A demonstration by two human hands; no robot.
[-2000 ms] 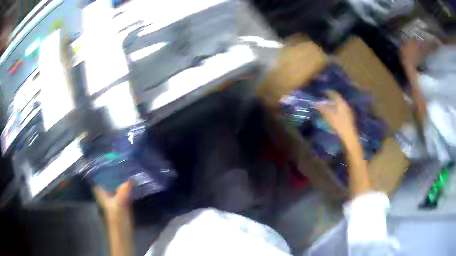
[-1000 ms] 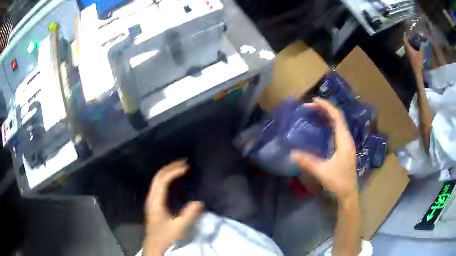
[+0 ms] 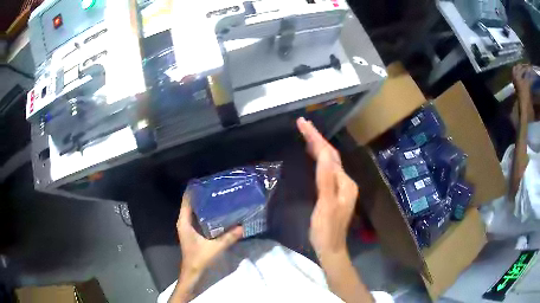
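Observation:
My left hand [image 3: 204, 248] holds a dark blue retail box [image 3: 230, 198] from its left and near side, in front of my white clothing. Clear overwrap film [image 3: 271, 173] sticks out crinkled at the box's right end. My right hand [image 3: 333, 201] is to the right of the box, apart from it, fingers extended and roughly together, holding nothing. The white-grey sealing machine [image 3: 296, 89] stands beyond my hands. Its feed channel [image 3: 183, 115] holds dark blue film-wrapped boxes between two tan-edged guide rails.
An open brown shipping carton [image 3: 482, 151] at right holds several loose wrapped blue boxes. Part of another carton [image 3: 47, 294] shows at lower left. A grey metal surface [image 3: 95, 237] lies left. A co-worker's arm [image 3: 521, 130] is at far right, beside a green-lettered sign [image 3: 514, 273].
My right hand has left the carton side and moved left, no longer holding boxes. My left hand, empty one second ago, now holds a wrapped box. The view has shifted.

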